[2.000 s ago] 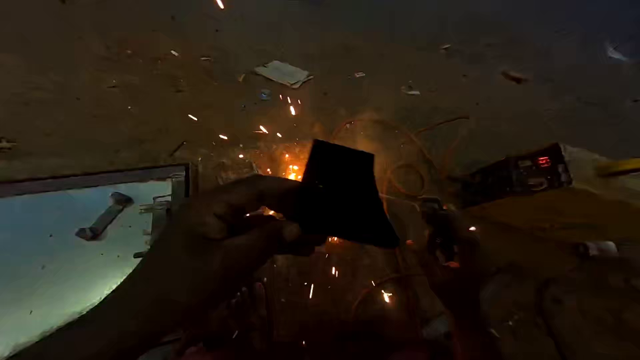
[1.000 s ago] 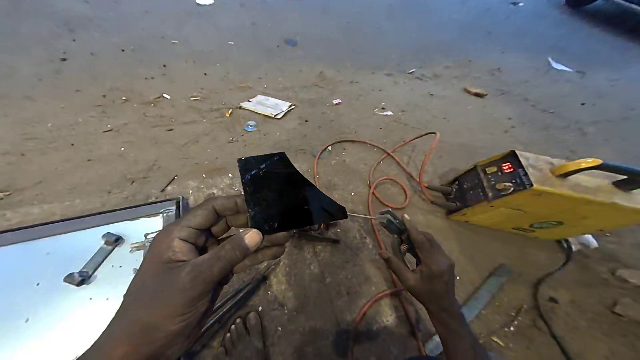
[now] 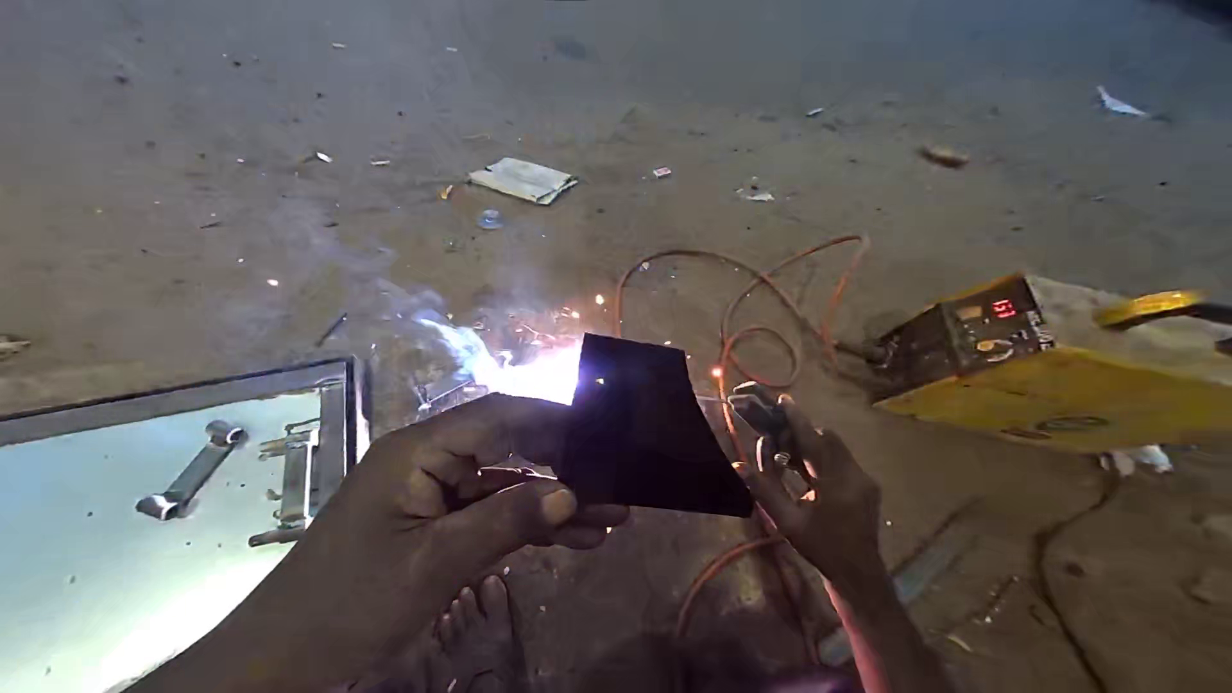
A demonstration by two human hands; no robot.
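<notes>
My left hand pinches a dark welding-glass piece by its left edge, holding it up over the work. Behind the glass, a bright welding arc glows with sparks and bluish smoke; the spot where it burns is mostly hidden. To the right, my right hand is closed on an electrode holder. A thin welding electrode runs left from the holder and passes behind the glass. An orange welding cable loops over the ground behind the holder.
A yellow welding machine with a lit red display stands at right. At left lies a metal panel in a dark frame, with a handle-like metal bar on it. A bare foot is at the bottom. Folded paper lies farther off.
One second ago no arc showed; now it glows beside the glass. Sparks also flew two seconds ago, in a darker view. The glass has moved right relative to the metal panel.
</notes>
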